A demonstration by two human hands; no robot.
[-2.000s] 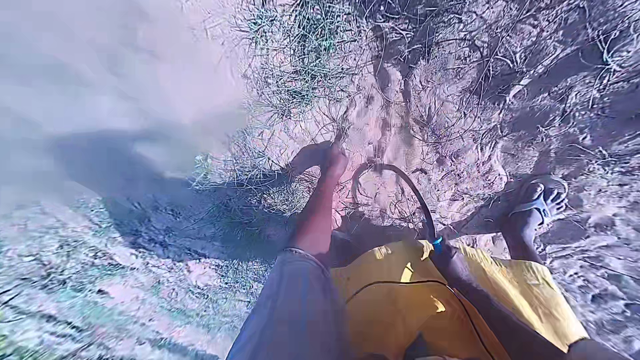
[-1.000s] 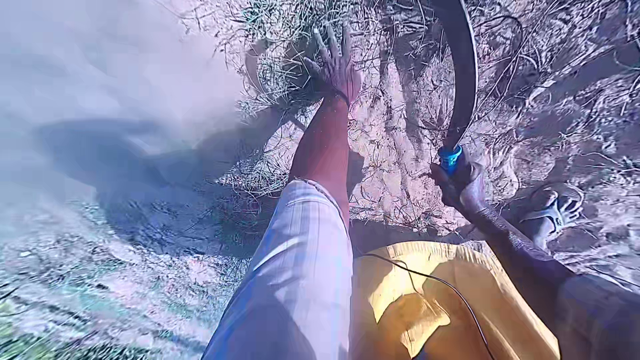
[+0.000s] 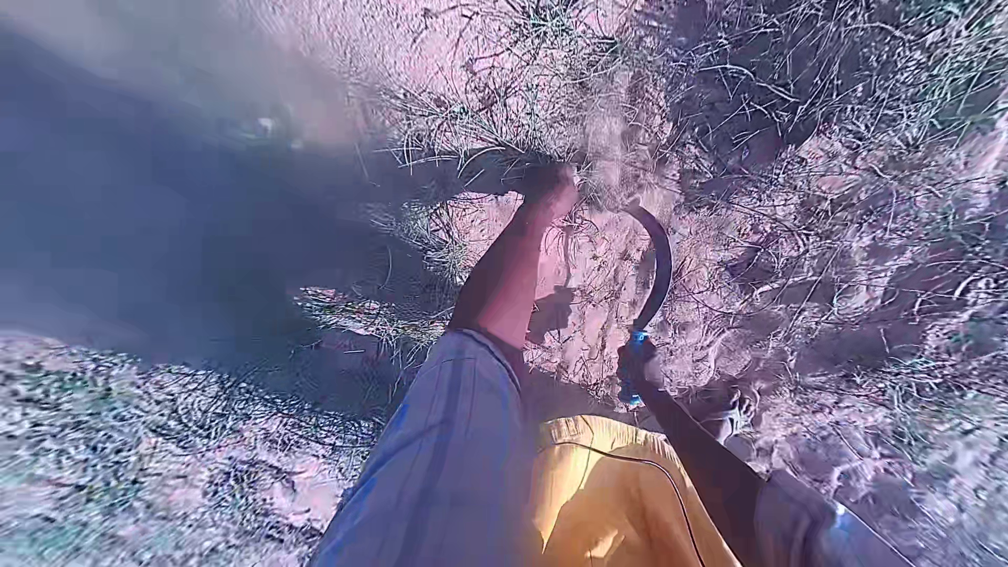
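My right hand [image 3: 636, 364] is closed around the blue handle of a sickle [image 3: 664, 264]. Its curved dark blade arcs upward and to the left, with the tip near the base of a grass clump. My left hand [image 3: 549, 179] reaches forward to the near side of the grass clump [image 3: 535, 118], left of the blade tip. The hand is dark and blurred against the stems, so its fingers and whatever they hold cannot be made out.
Cut or dry stalks [image 3: 756, 291] lie over the sandy soil at the right. My sandalled foot [image 3: 732, 413] stands beside my right forearm. Yellow cloth [image 3: 622, 504] with a thin dark cord covers my lap. A broad shadow falls across the left.
The spread fingers of my left hand are no longer visible at the grass. The sickle, raised with its blade upward a second ago, is now lower, its tip beside the clump. The view has shifted.
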